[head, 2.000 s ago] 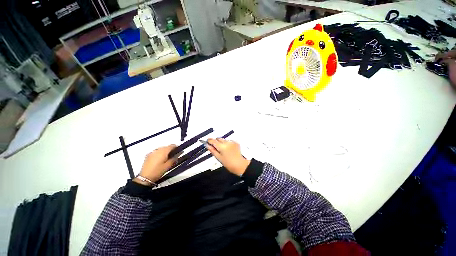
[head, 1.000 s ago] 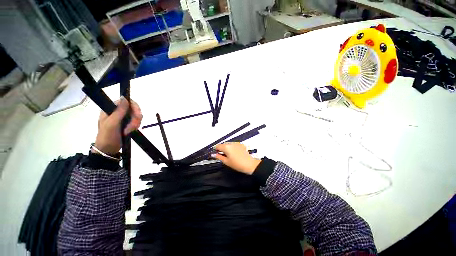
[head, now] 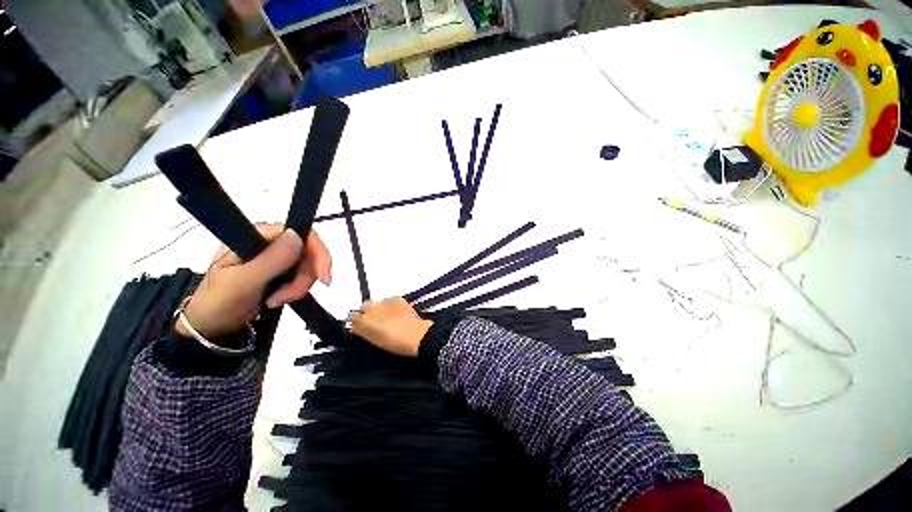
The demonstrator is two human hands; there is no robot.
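My left hand (head: 250,280) is shut on several long black fabric strips (head: 318,160), whose ends stick up in a crossed fan above it. Their lower part runs down to the upper left edge of the main pile of strips (head: 430,420). My right hand (head: 392,327) lies at that edge, by the lower part of the held strips, with fingers bent. A small pale glint shows at its fingertips; what it grips is hidden. Several loose strips (head: 490,262) fan out beyond my right hand.
More crossed strips (head: 467,190) lie farther back. A second bundle (head: 125,370) is at left. A yellow chick fan (head: 815,105), black adapter (head: 733,163), small black round item (head: 609,152), slim yellow tool (head: 705,215) and thin pale cord (head: 810,335) are at right. Sewing machines stand behind.
My left hand has gone from the loose strips to the left and up, now raising several strips. My right hand has moved from the loose strips to the pile's upper left edge. The view has shifted.
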